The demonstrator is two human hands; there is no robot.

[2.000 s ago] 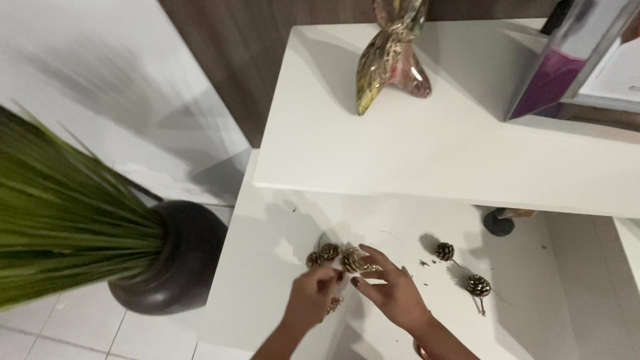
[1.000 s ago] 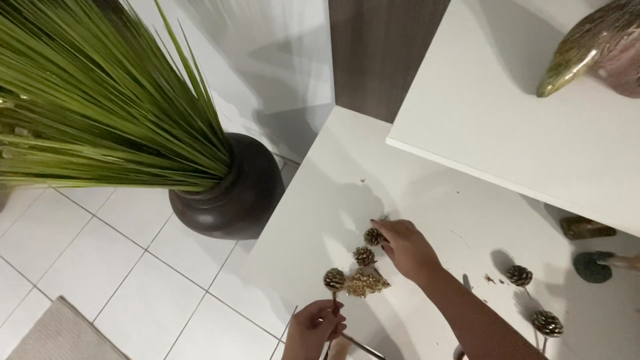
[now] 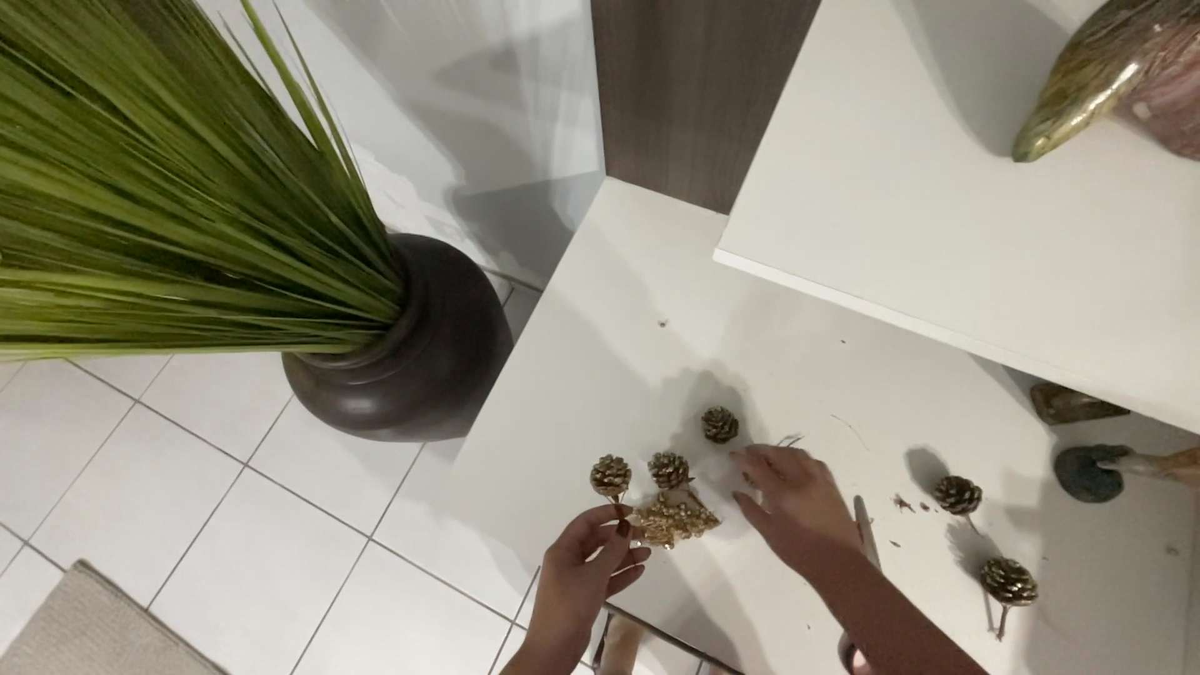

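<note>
My left hand (image 3: pixel 595 562) pinches the stem of a gold-brown pine cone (image 3: pixel 610 476) at the near edge of the white shelf. Just right of that hand is a cluster of small gold beads or berries (image 3: pixel 675 520), with another pine cone (image 3: pixel 668 470) above it. A further pine cone (image 3: pixel 720 425) stands by itself, up and left of my right hand (image 3: pixel 792 502). The fingers of my right hand are apart and hold nothing that I can see. Two stemmed pine cones (image 3: pixel 957 495) (image 3: pixel 1009 582) lie on the right part of the shelf.
A dark round vase (image 3: pixel 422 375) with long green grass stands on the tiled floor at left. The upper white shelf (image 3: pixel 937 244) overhangs at right and bears a glossy ornament (image 3: pixel 1087 84). A dark round-ended object (image 3: pixel 1090 472) lies beneath it. A mat (image 3: pixel 103 628) is at lower left.
My right hand has moved away from the uppermost pine cone, which it was touching one second ago. My left hand still holds its cone. The view has swung left since two seconds ago.
</note>
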